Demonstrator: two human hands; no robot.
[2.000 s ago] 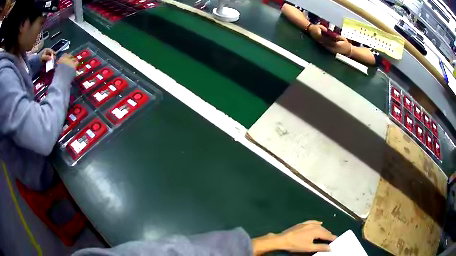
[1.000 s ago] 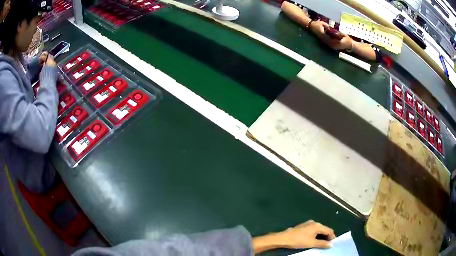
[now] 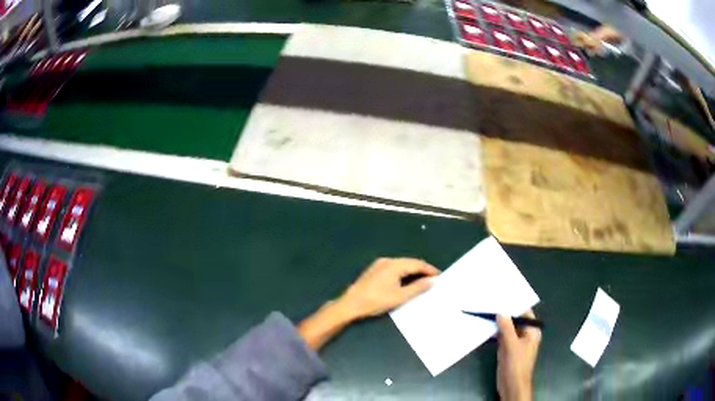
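A plain white label sheet (image 3: 459,301) lies tilted on the dark green bench top. My left hand (image 3: 386,287) is at its upper left edge, thumb and fingers closed on that edge. My right hand (image 3: 517,352) comes in from the bottom and holds slim black tweezers (image 3: 502,318), possibly a pen, whose pointed tip is over the middle of the sheet. Whether anything is at the tip is too small to tell.
A printed slip (image 3: 597,327) lies on the bench at right. A white board (image 3: 368,149) and wooden board (image 3: 568,172) lie beyond the pale edge rail, beside the green conveyor belt (image 3: 149,117). Trays of red units stand at left (image 3: 67,258) and far side (image 3: 517,35). Another person's hand (image 3: 600,37) is at top right.
The view has swung to the right and down. My right hand with the tweezers, the whole sheet and the slip now show. The nearby worker at left is mostly out of view.
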